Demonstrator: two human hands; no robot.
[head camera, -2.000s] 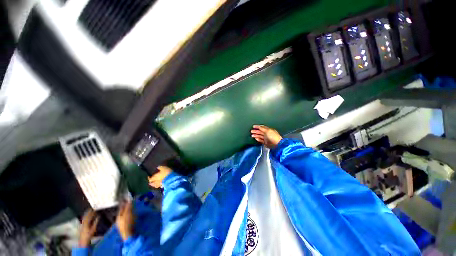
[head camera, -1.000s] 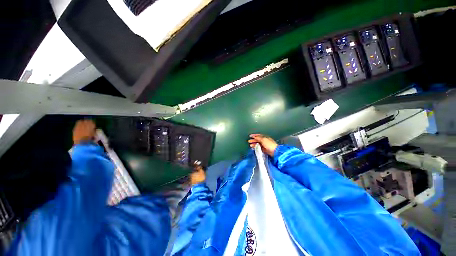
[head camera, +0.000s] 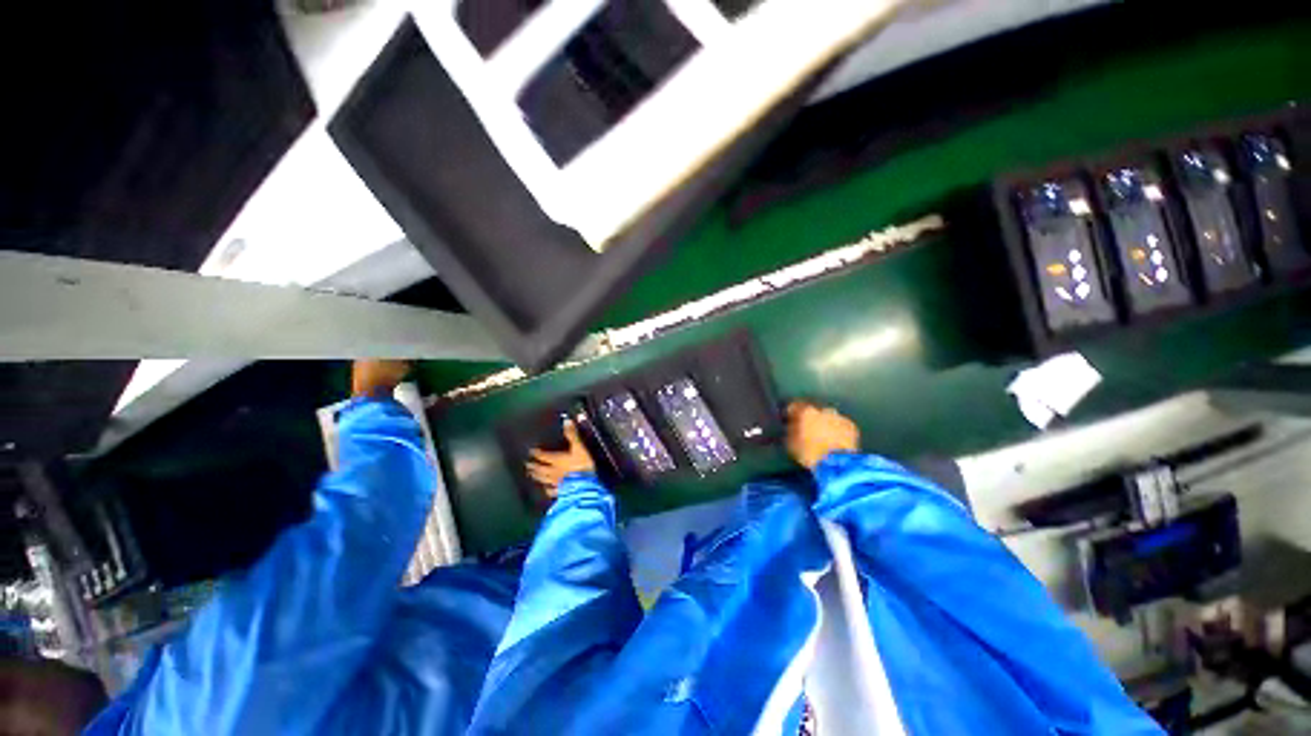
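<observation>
A black foam tray (head camera: 738, 377) lies on the green bench in front of me. Two black phone-like units (head camera: 693, 424) show clearly in its middle pockets, and the right end pocket looks empty. My left hand (head camera: 562, 463) is at the tray's left part, fingers apart, over a pocket with a partly covered dark unit; I see no unit lifted in it. My right hand (head camera: 821, 433) is at the tray's right end with fingers curled; whether it grips the edge is unclear.
Stacked foam trays (head camera: 1021, 338) with several units stand at the right, near a white paper (head camera: 1054, 388). A machine fixture (head camera: 1162, 554) is at the lower right. Another person's blue sleeve (head camera: 377, 482) and a white slotted tray (head camera: 436, 532) are at the left. A white frame hangs above.
The foam tray has come right along the bench. My left hand has moved from its right end to its left part. My right hand has left my smock front for the tray's right end.
</observation>
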